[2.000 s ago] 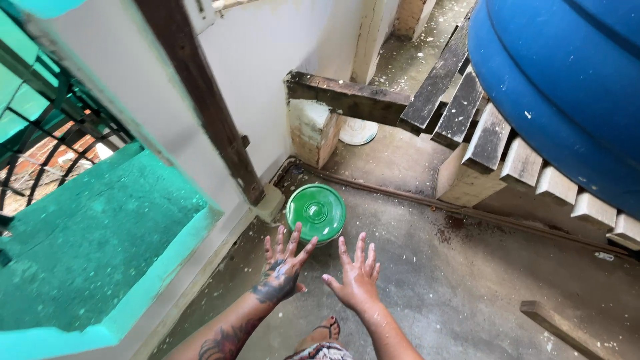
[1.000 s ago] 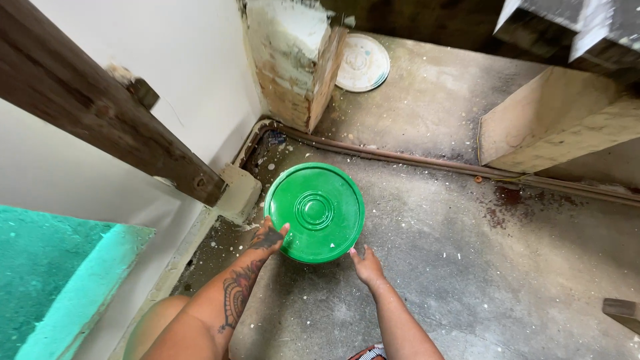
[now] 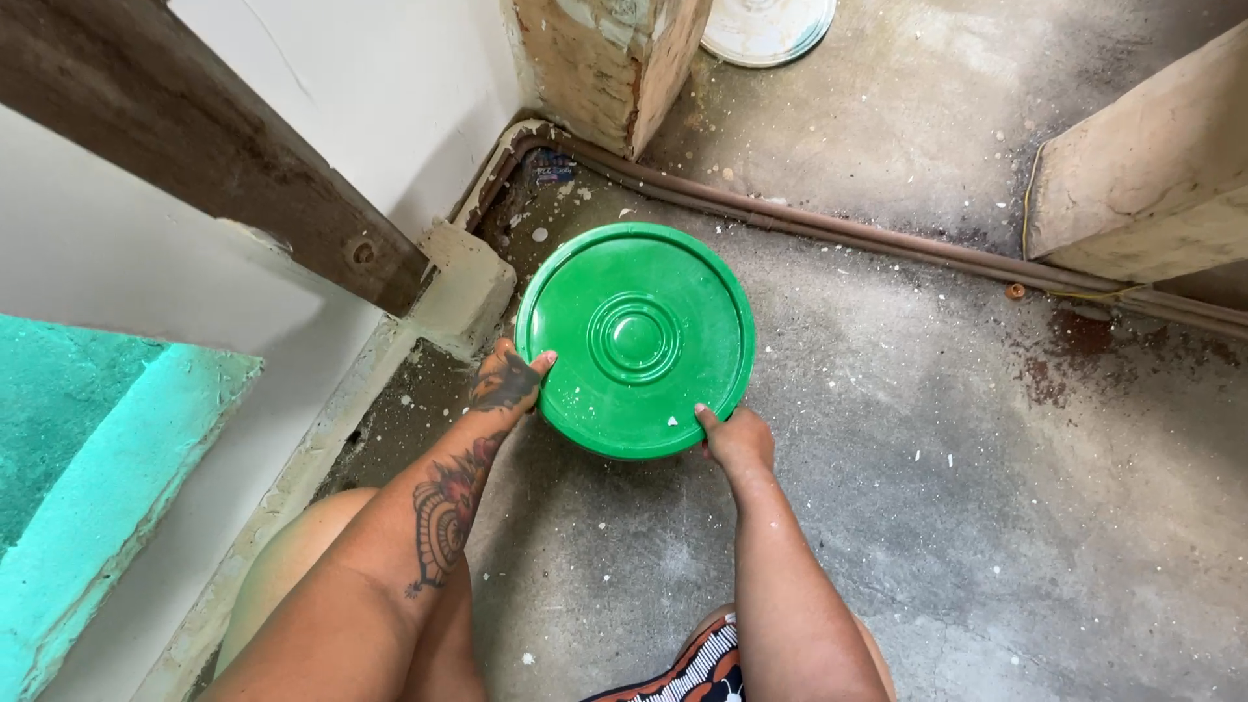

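A round green plastic lid (image 3: 634, 341) lies level near the middle of the view, with small white flecks on its surface; what is under it is hidden. My left hand (image 3: 509, 378) grips its lower left rim, thumb on top and fingers out of sight below the edge. At the lower right rim my right hand (image 3: 738, 439) holds on the same way, its thumb over the edge.
Brown pipes (image 3: 780, 216) run along the floor behind the lid. A block-like pillar (image 3: 595, 68) rises beyond them, beside a round whitish lid (image 3: 765, 27). A wooden post (image 3: 224, 136) slants at left by a concrete block (image 3: 463, 283). Another support (image 3: 1150, 166) stands right.
Two seconds ago both hands were spread in the air short of the green lid; now they are at its rim. The view has moved down and closer.
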